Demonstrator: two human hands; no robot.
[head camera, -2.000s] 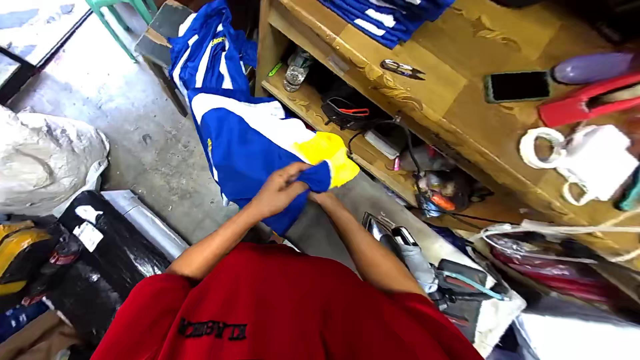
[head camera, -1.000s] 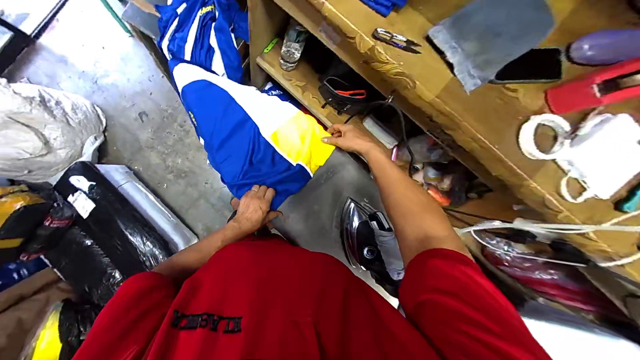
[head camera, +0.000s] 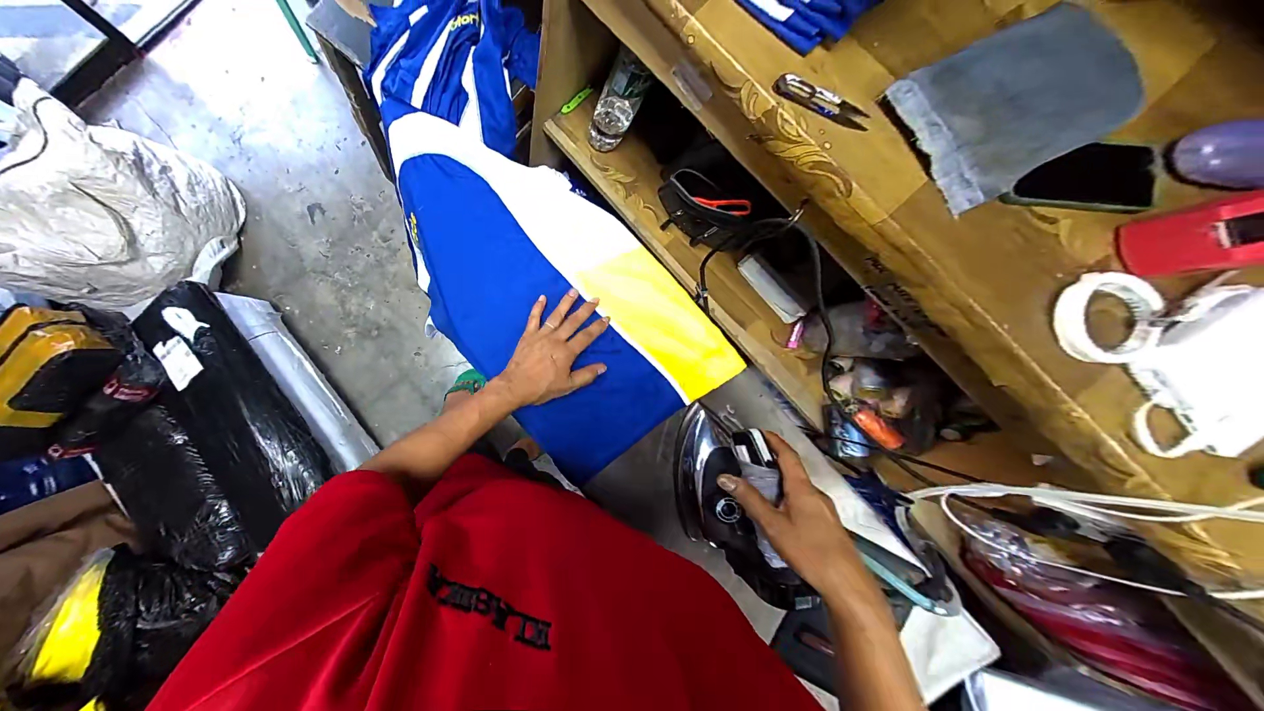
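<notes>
A blue, white and yellow fabric garment (head camera: 494, 286) lies stretched out in front of me, its yellow corner pointing right. My left hand (head camera: 555, 354) rests flat on the blue part with the fingers spread. Right of the garment's near edge, my right hand (head camera: 790, 509) is closed around the handle of an electric clothes iron (head camera: 726, 504). The iron stands close to the yellow corner, its soleplate edge facing left. More blue and white garments (head camera: 444, 59) are heaped at the far end. What supports the spread garment is hidden beneath it.
On the wooden table (head camera: 889, 237) at right are thread snips (head camera: 820, 99), a grey cloth (head camera: 1027, 99), a dark phone (head camera: 1086, 178) and a tape roll (head camera: 1106, 316). Its shelf holds a glass (head camera: 620, 104) and cables. Black-wrapped packages (head camera: 227, 425) and a white sack (head camera: 109, 197) stand at left.
My right hand has left the garment's yellow end and taken hold of the iron. My left hand has moved up onto the blue fabric. The garment, bunched at first, now lies spread flat.
</notes>
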